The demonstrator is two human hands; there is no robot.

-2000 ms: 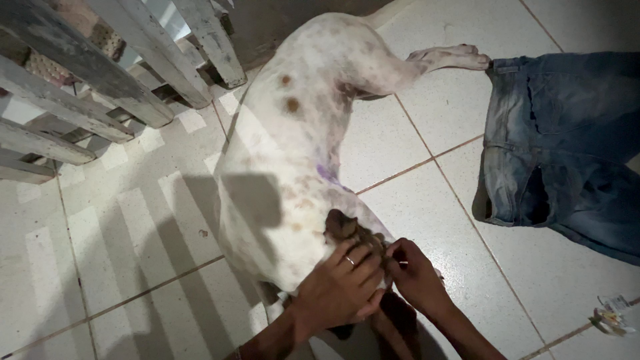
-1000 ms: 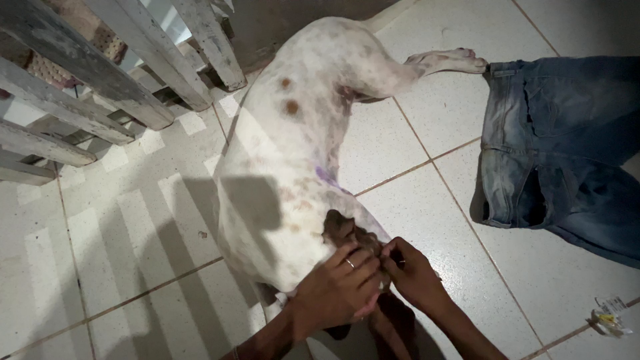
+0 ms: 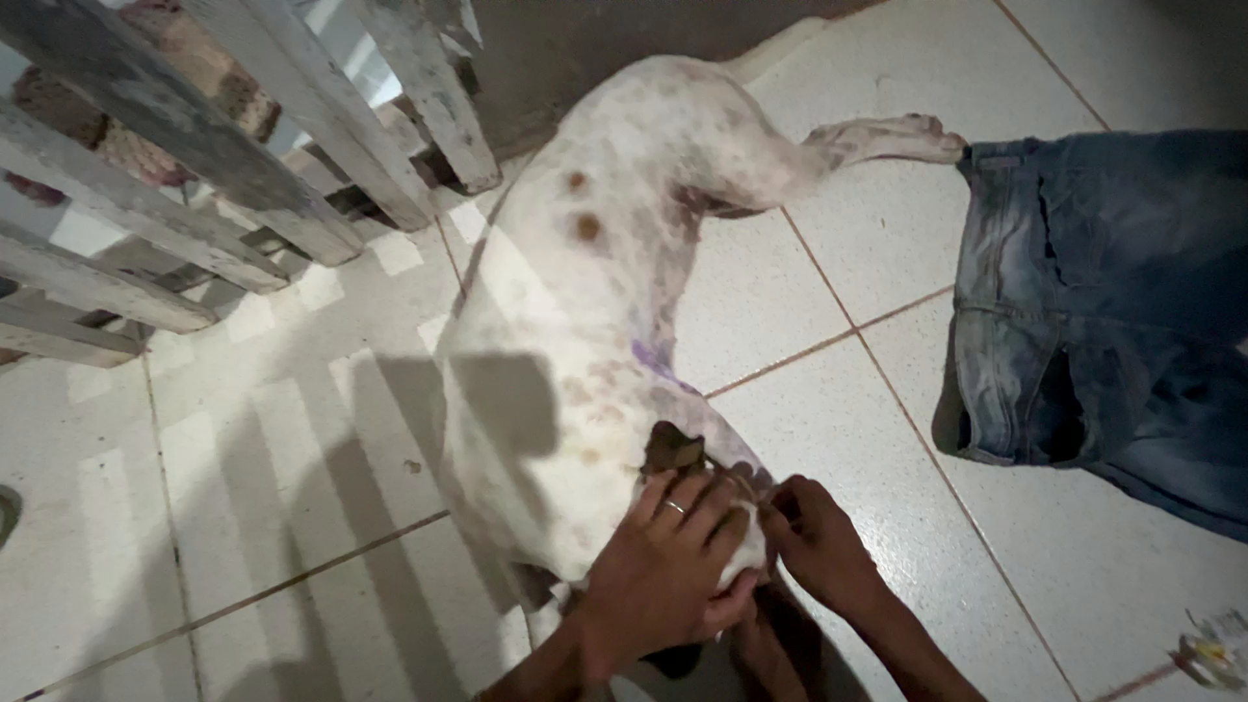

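Observation:
A white dog with brown spots point(image 3: 575, 292) lies on its side on the tiled floor, its head turned toward me at the bottom centre. My left hand point(image 3: 668, 561), with a ring on one finger, is spread over the dog's head and holds it. Close to its right, my right hand point(image 3: 819, 541) has its fingers pinched together at the side of the head; whether something small is between them cannot be told. A dark brown ear point(image 3: 673, 448) shows above my left fingers. A purple mark point(image 3: 651, 358) runs along the dog's underside.
Wooden slats point(image 3: 322, 107) of a barrier stand at the upper left. Blue denim clothing point(image 3: 1121, 322) lies on the floor at the right, touching the dog's hind paw point(image 3: 916, 136). A small clear crumpled item point(image 3: 1214, 648) is at the lower right. Shadows fall across the tiles point(image 3: 322, 585).

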